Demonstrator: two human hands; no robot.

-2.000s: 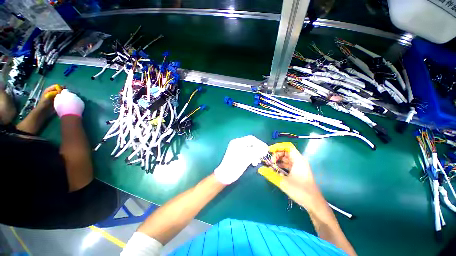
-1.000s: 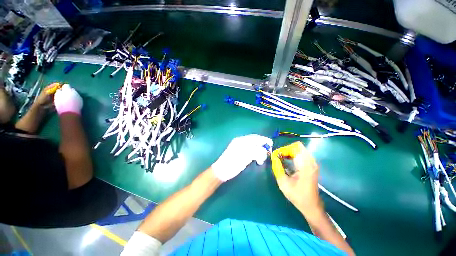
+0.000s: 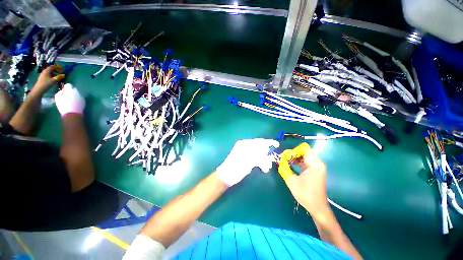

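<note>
My left hand, in a white glove, is closed on a small blue connector housing at its fingertips. My right hand, with yellow covers on thumb and fingers, pinches thin coloured wires just right of the housing. The wire tips are too small to make out. A white sleeve with a dark end shows beyond my right wrist; its link to the held wires is hidden by my hand.
Straight harnesses lie beyond my hands. A tangled harness pile is at left, near another worker's gloved hand. A rear harness pile lies right of the metal post. Far-right harnesses lie below a blue bin.
The blue housing has come into view between my hands since the oldest frame. Coloured wires now show at it. The sleeves by my right wrist have shifted. The neighbour's bare hand has moved away from the gloved one.
</note>
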